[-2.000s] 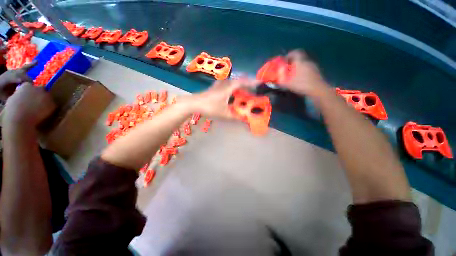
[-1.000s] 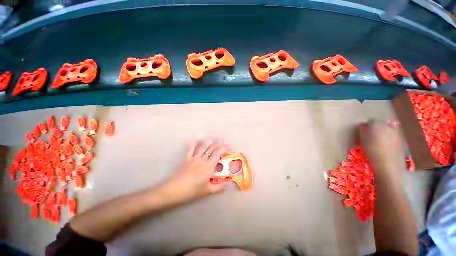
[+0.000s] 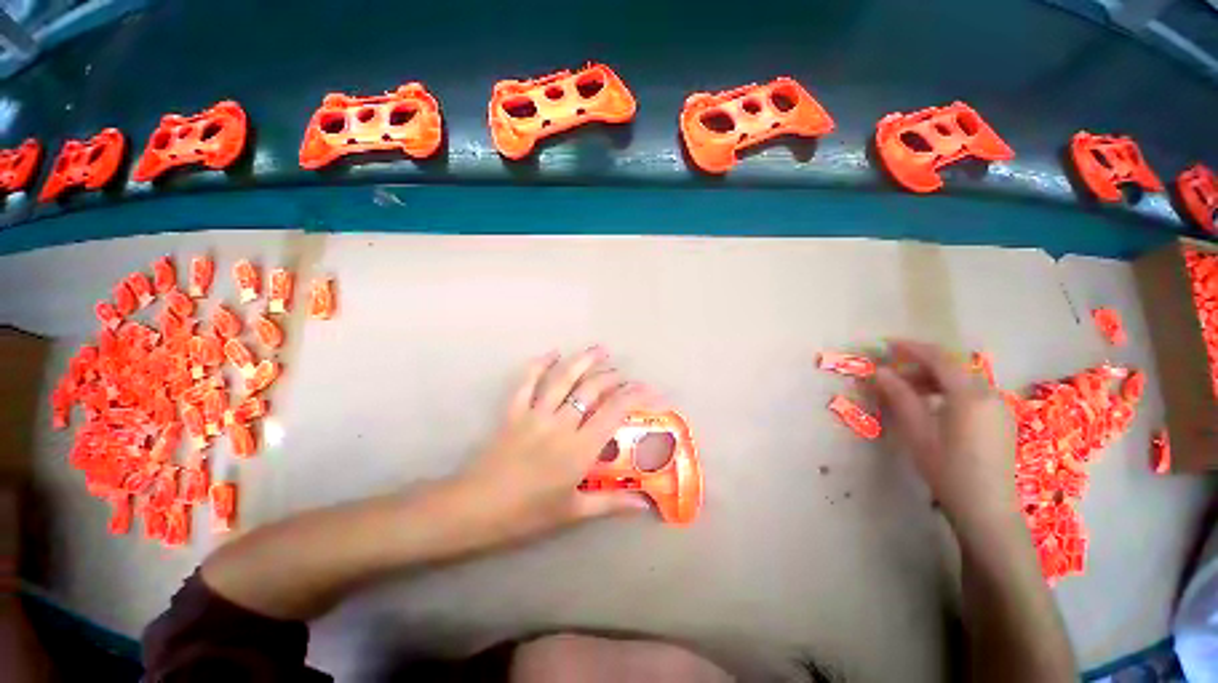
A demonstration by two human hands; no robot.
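Note:
My left hand [image 3: 568,430] is laid over the left half of an orange controller shell [image 3: 684,467] on the bench, its fingers and thumb gripping it. The shell's right handle and a round opening show; the rest is covered. My right hand [image 3: 951,424] is blurred, low over the bench left of a pile of small orange inserts [image 3: 1053,460]. Its fingertips are at the right end of one insert [image 3: 844,363]; whether they pinch it is unclear. A second insert [image 3: 855,416] lies just below it on the bench.
A spread pile of small orange clips [image 3: 147,414] lies at left. Orange shells [image 3: 561,107] sit spaced along the dark green conveyor [image 3: 641,200] at the far side. A cardboard box [image 3: 1175,354] with orange parts stands at right. Part of another person's clothing [image 3: 1198,616] shows at the right edge.
My right hand has moved left from the insert pile, and two inserts now show left of it. My left hand stays on the shell. The view has shifted slightly.

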